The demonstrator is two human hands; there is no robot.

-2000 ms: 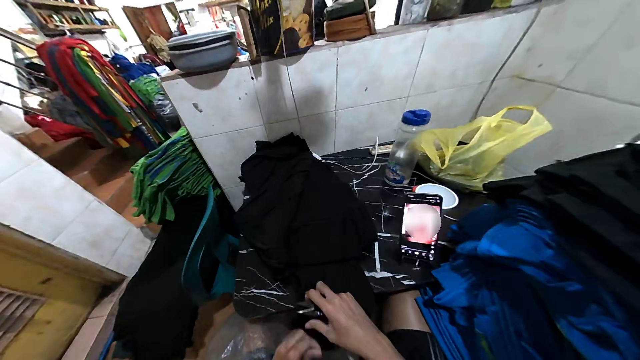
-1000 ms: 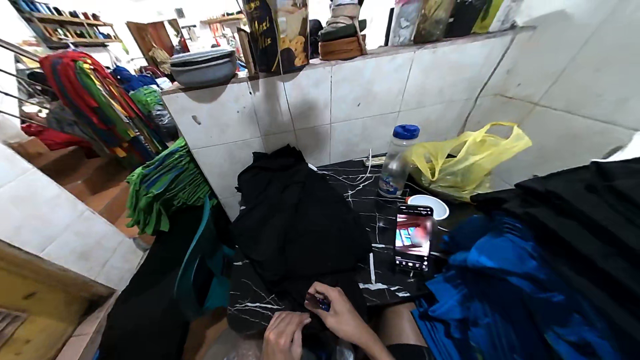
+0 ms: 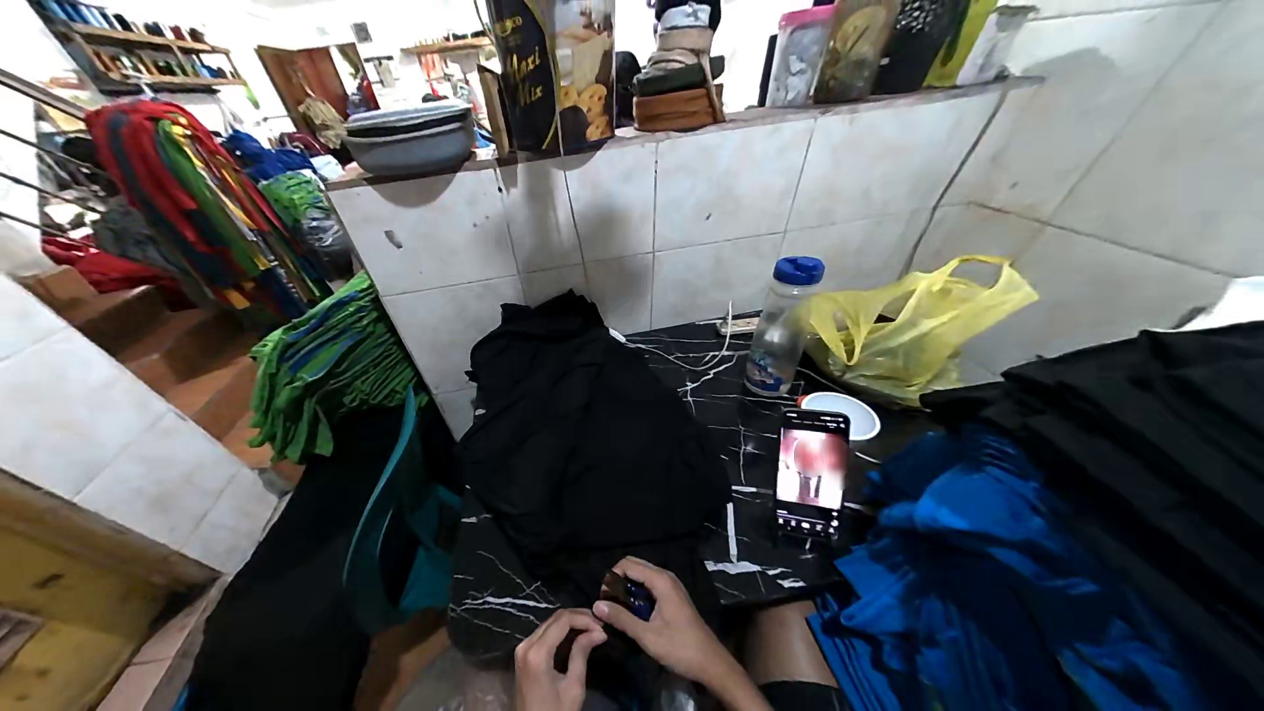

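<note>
Black cloth (image 3: 592, 425) lies heaped on a black marble-patterned table (image 3: 504, 583), its near end reaching down to my hands. My right hand (image 3: 667, 617) is closed on a small dark object (image 3: 632, 595), too small and dark to name. Just left of it, at the table's near edge, my left hand (image 3: 558, 657) has thumb and forefinger pinched together, seemingly on the dark cloth; what lies between them cannot be made out. A phone (image 3: 812, 474) with a lit screen stands tilted to the right of the cloth.
Behind the phone are a clear bottle with a blue cap (image 3: 780, 331), a white lid (image 3: 839, 415) and a yellow plastic bag (image 3: 899, 341). Blue cloth (image 3: 997, 563) and black cloth (image 3: 1136, 444) are piled at right. A tiled half-wall (image 3: 711, 207) bounds the back; a teal chair (image 3: 385, 533) is at left.
My right hand has come up from the cloth and now shows a small dark object in its fingers. My left hand has turned from a blurred pose to a pinch beside it. The phone's picture has changed.
</note>
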